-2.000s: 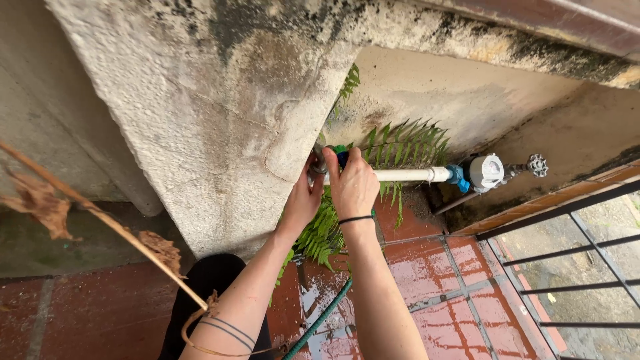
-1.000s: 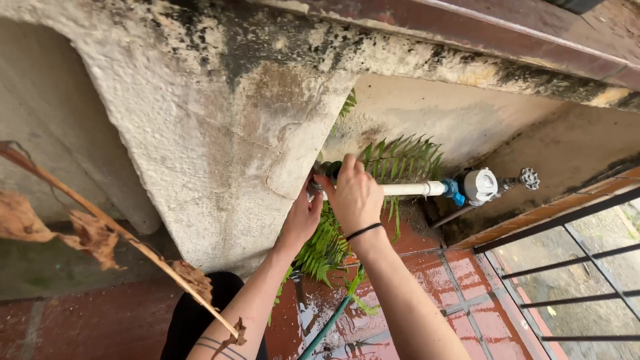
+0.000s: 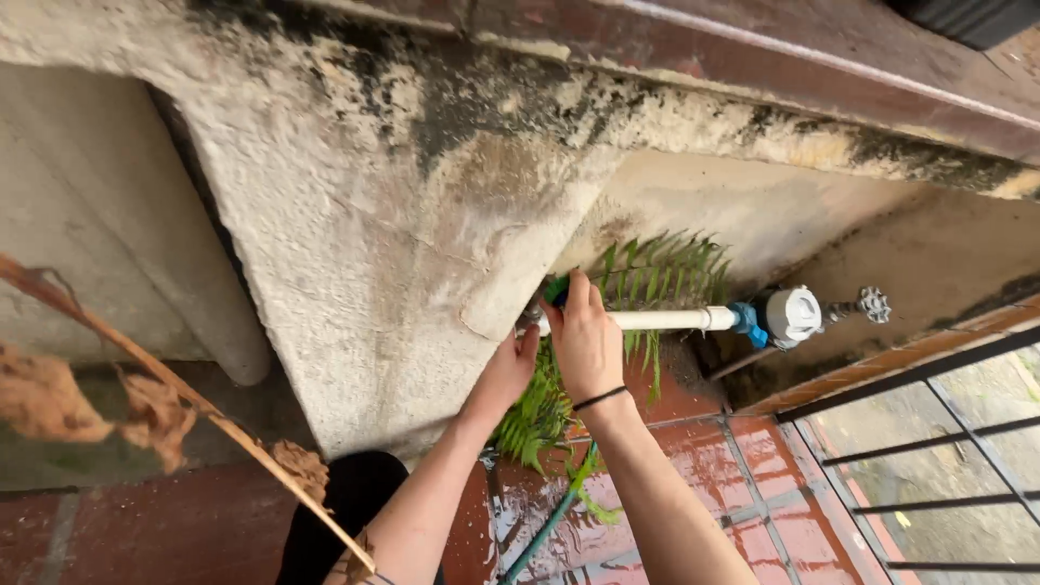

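Note:
A white plastic pipe (image 3: 666, 319) runs from beside the wall's edge to a blue valve (image 3: 747, 323) and a white water meter (image 3: 795, 314). At the pipe's left end is a metal fitting (image 3: 532, 313), partly covered by fingers. My left hand (image 3: 505, 370) touches this end from below, its fingertips by the fitting. My right hand (image 3: 583, 337), with a black band on the wrist, curls over the pipe, its fingers at a green and dark blue piece (image 3: 556, 291). What exactly each hand grips is hidden. A green hose (image 3: 540, 532) lies below, between the forearms.
Rough plastered wall (image 3: 390, 268) stands close on the left under a brown ledge (image 3: 731, 57). Fern fronds (image 3: 662, 268) surround the pipe. A dry stem with withered leaves (image 3: 187, 390) crosses the left foreground. Wet red tiles (image 3: 691, 463) and a metal grille (image 3: 926, 504) lie at lower right.
Both hands stay at the pipe's left end, with small shifts of the fingers. The green and dark blue piece shows more plainly than one second ago. The view has shifted somewhat.

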